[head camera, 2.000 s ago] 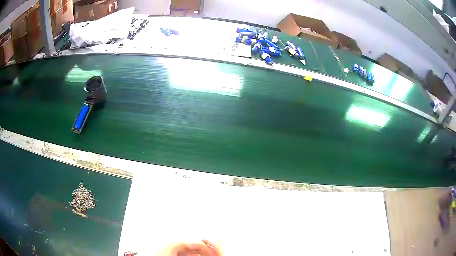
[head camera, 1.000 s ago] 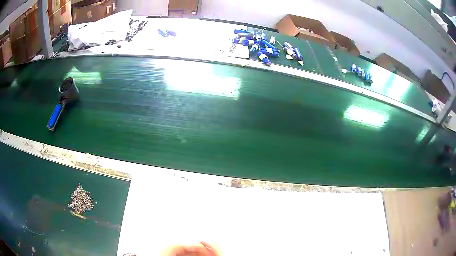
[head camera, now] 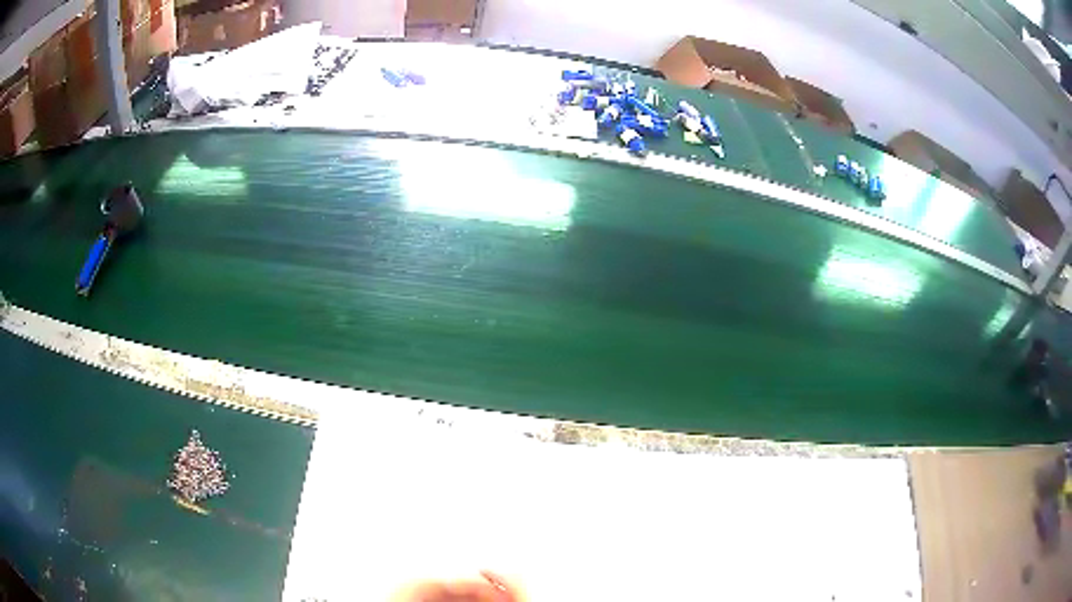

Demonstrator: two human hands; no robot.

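A half-assembled handheld fan (head camera: 122, 207) lies at the far left of the green conveyor belt (head camera: 658, 306). Its round grey head points away from me and its narrow handle points nearer, with a bright blue battery (head camera: 93, 261) lying along it. One of my hands (head camera: 464, 589) shows at the bottom edge over the white work mat (head camera: 611, 517). It is cut off, overexposed and blurred, and I cannot tell which hand it is or what its fingers do. No other hand can be made out.
A small heap of screws (head camera: 198, 473) lies on the green bench top at the left. Blue and white pieces (head camera: 623, 112) lie beyond the belt, with an open cardboard box (head camera: 717, 65) behind them. A dark, blurred thing (head camera: 1037, 367) is at the belt's right end.
The fan has moved left along the belt. The dark thing at the right end shows more. The hand stays at the bottom edge, with slightly less of it showing.
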